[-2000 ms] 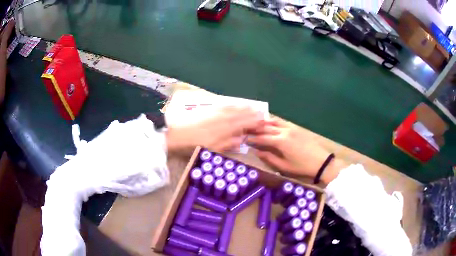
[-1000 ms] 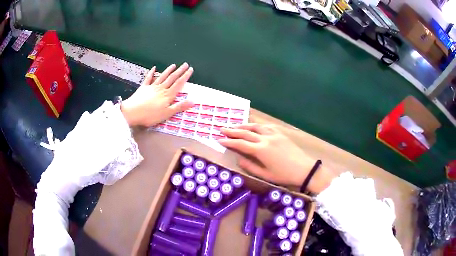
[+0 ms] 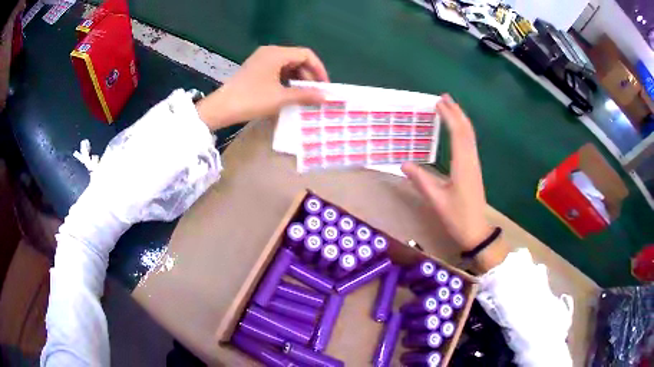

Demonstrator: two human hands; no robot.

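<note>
The sticker sheet (image 3: 369, 132), white with rows of small red-and-white labels, is raised and tilted above the tan bench. My left hand (image 3: 269, 82) grips its upper left corner between thumb and fingers. My right hand (image 3: 455, 175) is at its right edge, fingers spread around the right side; whether it pinches the sheet is unclear. Another white sheet (image 3: 287, 132) shows beneath, at the left. The cardboard tray (image 3: 261, 266) in front of me holds purple batteries (image 3: 330, 233), some upright, some lying.
Closed red boxes (image 3: 109, 68) stand on the dark tabletop at left. An open red box (image 3: 574, 197) with white contents sits on the green belt (image 3: 513, 136) at right. Black cables (image 3: 473, 337) lie right of the tray. A crinkled plastic bag (image 3: 625, 330) is at the lower right. Electronics (image 3: 548, 50) line the far side.
The sticker sheet lay flat under both hands and is now lifted and tilted. My left hand has moved from pressing on it to gripping its corner; my right hand has shifted to its right edge.
</note>
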